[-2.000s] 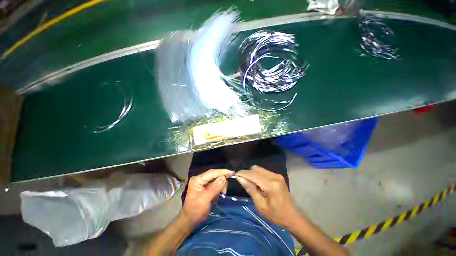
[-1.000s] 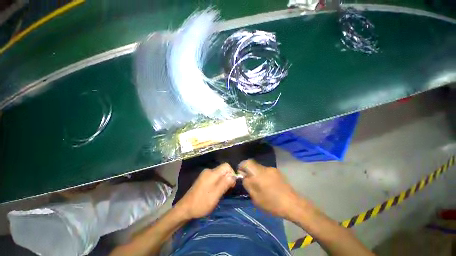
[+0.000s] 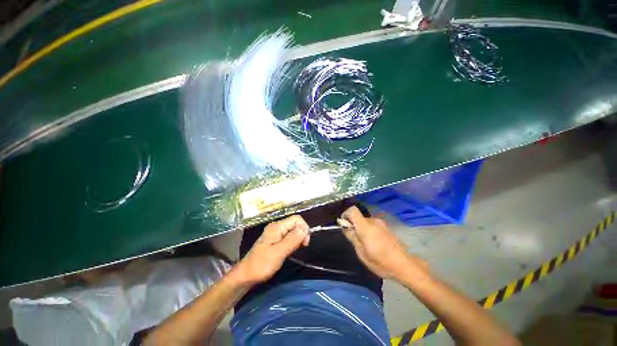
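My left hand (image 3: 283,242) and my right hand (image 3: 365,238) are over my lap at the bench edge. They pinch a thin pale strand (image 3: 327,228) that spans the short gap between them. A thin curved line hangs below the hands. On the green bench lie a fanned pile of translucent white tubes (image 3: 254,108), a round coil of dark-and-silver strips (image 3: 340,101) just right of it, and a pale block (image 3: 287,193) with shiny wrinkled film around it at the edge.
A few thin strands (image 3: 140,172) lie at the bench's left. A smaller dark coil (image 3: 475,55) lies at the far right. A blue crate (image 3: 433,196) stands below the bench on the right. A whitish plastic bag (image 3: 74,316) is at the lower left. Black-yellow tape (image 3: 541,267) crosses the floor.
My hands have moved from close together to slightly apart, and the pale strand now shows stretched between them. The view has shifted a little.
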